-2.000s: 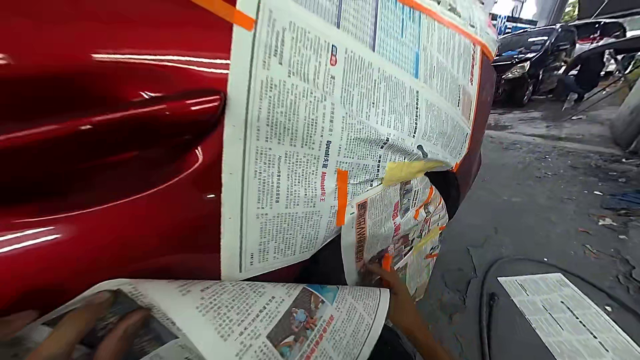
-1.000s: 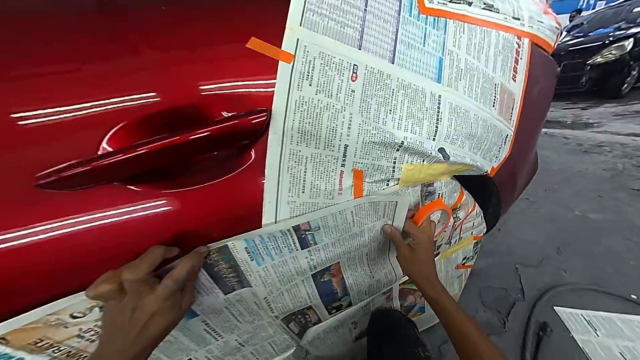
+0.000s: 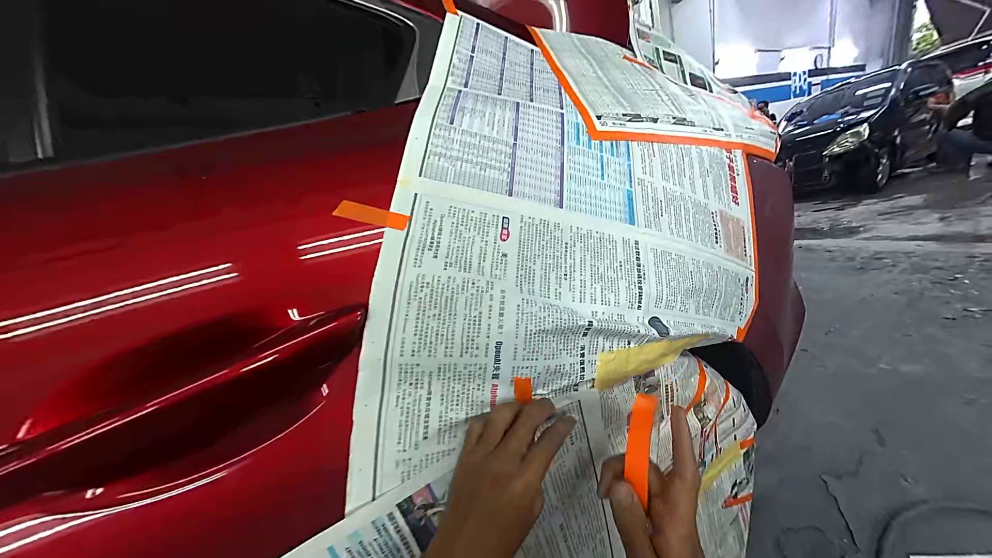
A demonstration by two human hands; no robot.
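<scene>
Newspaper sheets (image 3: 465,310) cover the rear side of a red car (image 3: 194,232), held with strips of orange masking tape (image 3: 372,215) and a piece of yellow tape (image 3: 647,360). My left hand (image 3: 500,465) rests on the upper edge of a lower newspaper sheet (image 3: 570,473), its fingers just below a short orange tape piece (image 3: 523,390); nothing is seen gripped in it. My right hand (image 3: 659,488), to its right, holds a roll of orange masking tape (image 3: 640,449) between thumb and fingers, in front of the wheel area wrapped in newspaper.
The door handle (image 3: 310,349) juts out at the left, below the dark side window (image 3: 217,70). A black wheel-arch gap (image 3: 736,380) shows at the right. Beyond the grey floor (image 3: 876,387) stands a dark car (image 3: 860,124), with a person (image 3: 965,139) crouching near it.
My left hand has moved from the left part of the lower sheet to its upper edge by the short tape piece. The view has shifted to show more of the car's upper side.
</scene>
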